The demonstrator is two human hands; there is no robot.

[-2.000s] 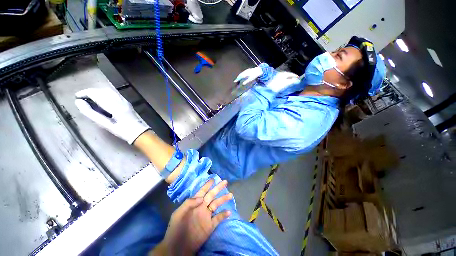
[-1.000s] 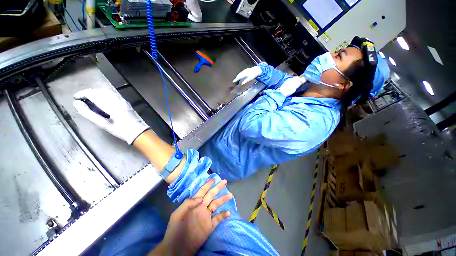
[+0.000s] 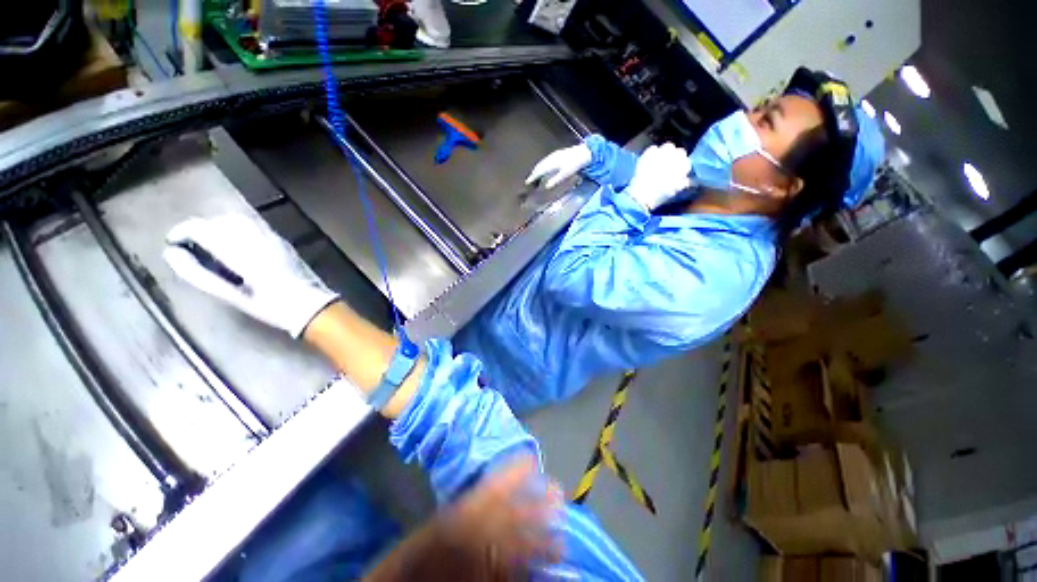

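Observation:
My right hand (image 3: 245, 271) wears a white glove and holds a small thin dark tool (image 3: 216, 264) between thumb and fingers, over the conveyor bed plate (image 3: 85, 352). What the tool is cannot be told. A blue wrist strap (image 3: 398, 373) is on my right wrist, with a blue coiled cord (image 3: 330, 85) running up from it. My left hand (image 3: 500, 529) is bare and strongly blurred at the bottom, over my right sleeve; its fingers cannot be made out.
Paired cross shafts (image 3: 171, 318) span the conveyor. An orange-and-blue scraper (image 3: 457, 136) lies on the far section. A green circuit board (image 3: 307, 51) sits on the ledge behind. A coworker (image 3: 671, 273) with white gloves stands at the right. Cartons (image 3: 819, 489) stand beyond the floor tape.
My left hand lay spread on my right sleeve and is now blurred, a little lower and to the right. The coworker's hand near the mask has risen slightly. My right hand has hardly moved.

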